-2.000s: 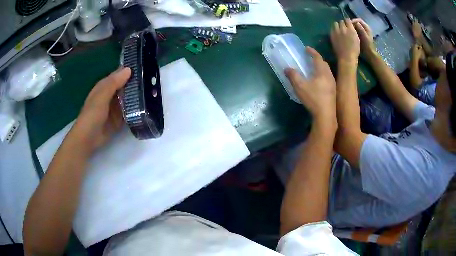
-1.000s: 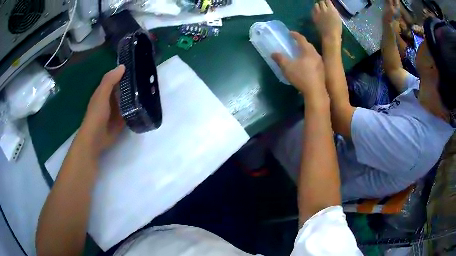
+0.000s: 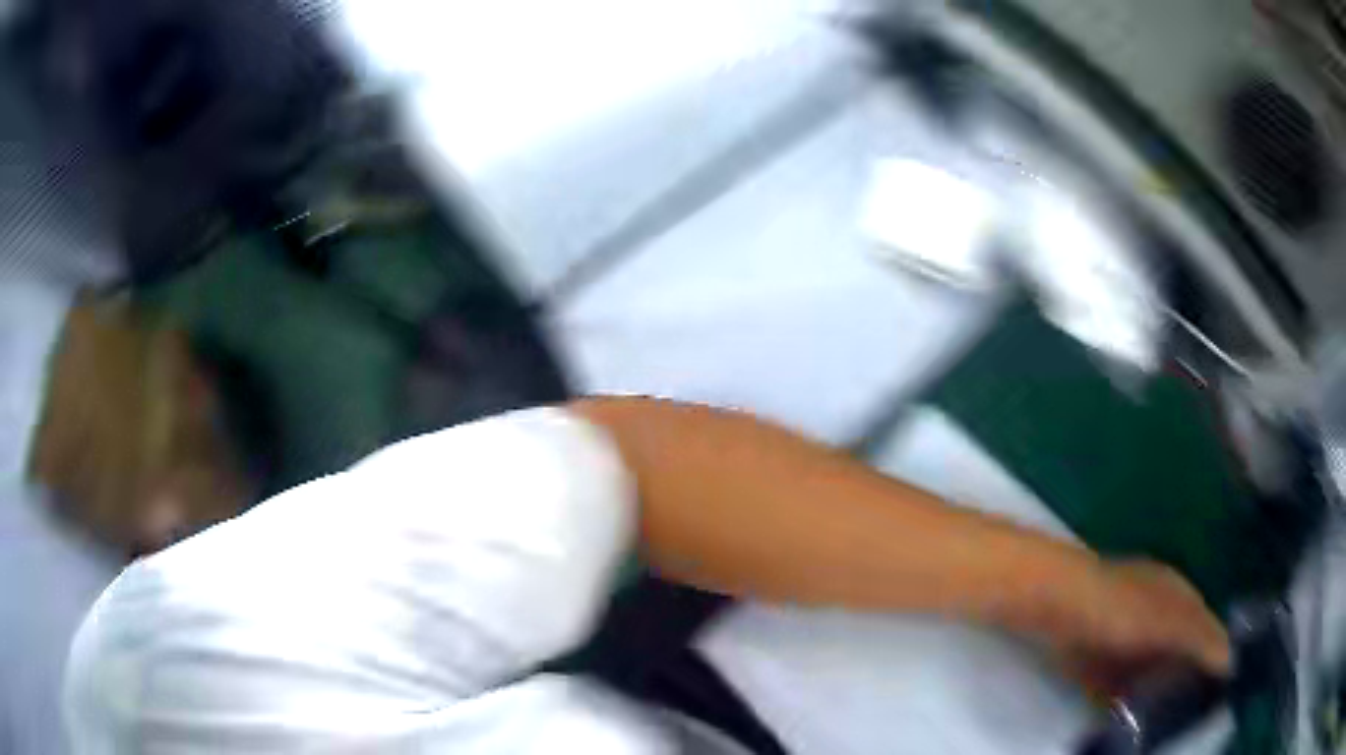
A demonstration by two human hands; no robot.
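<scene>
The picture is strongly blurred. My left hand (image 3: 1159, 627) is at the lower right, with its forearm stretched across the picture. Its fingers are around the black housing (image 3: 1166, 711), of which only a dark, blurred part shows near the bottom right edge. A white foam sheet (image 3: 886, 679) lies below the forearm, partly covered by it. My right hand and the translucent cover are out of the picture.
More white sheets (image 3: 694, 325) lie beyond my forearm, with a dark line across them. A white box (image 3: 930, 221) and plastic bag (image 3: 1085, 280) sit near the vented equipment case (image 3: 1272, 155). A cardboard box (image 3: 126, 428) stands at left on the green floor.
The view has swung far to the left. My right hand, the cover and the neighbouring person have left the picture. My left hand and the housing now appear at the lower right.
</scene>
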